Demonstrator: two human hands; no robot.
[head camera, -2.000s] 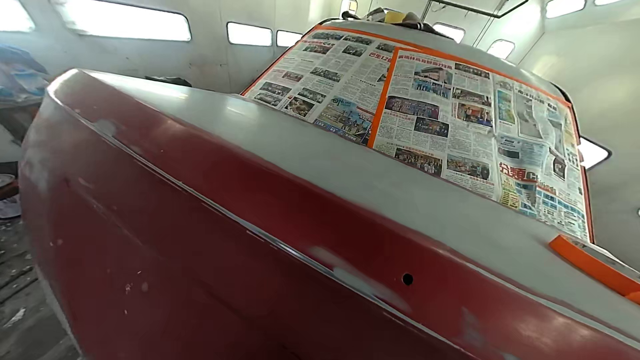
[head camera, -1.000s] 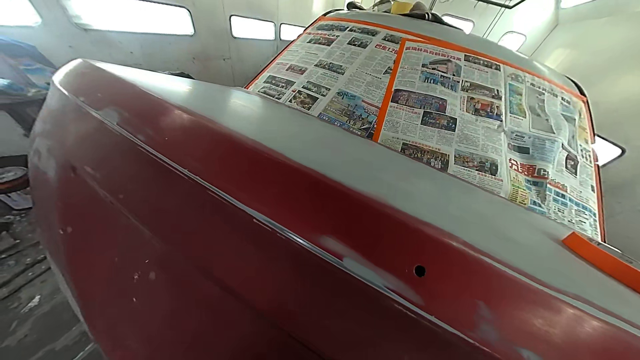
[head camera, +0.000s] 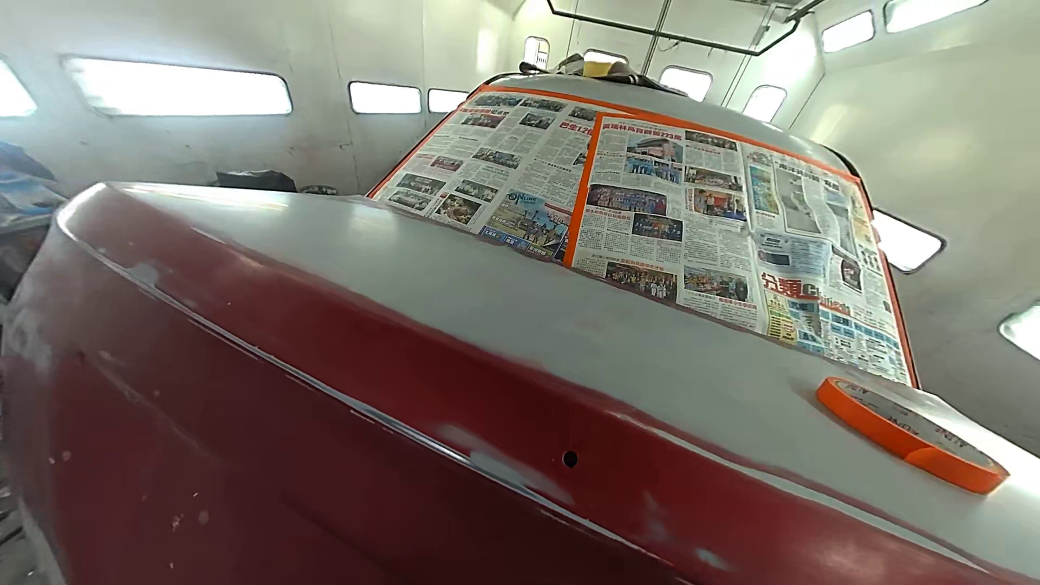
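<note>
Neither my left hand nor my right hand shows in the head view. A car body panel (head camera: 325, 349), dark red with grey sanded or primed areas, fills the lower part. A small round hole (head camera: 570, 459) pierces its red face, just above a long crease line. On the grey top surface at the right lies a roll of orange masking tape (head camera: 910, 435). Behind, newspaper sheets (head camera: 674, 211) cover the car's window, edged with orange tape (head camera: 582, 191), one strip of which runs down between two sheets.
On the car's roof rest a yellow item (head camera: 599, 69) and dark cloth-like things. Pale walls with lit windows (head camera: 179, 87) surround the car. A dark covered object (head camera: 256, 180) stands behind the panel, and plastic-like sheeting (head camera: 24, 183) lies at the far left.
The view has shifted so that the whole tape roll shows at the right, where only part of it showed before. Nothing else has plainly moved.
</note>
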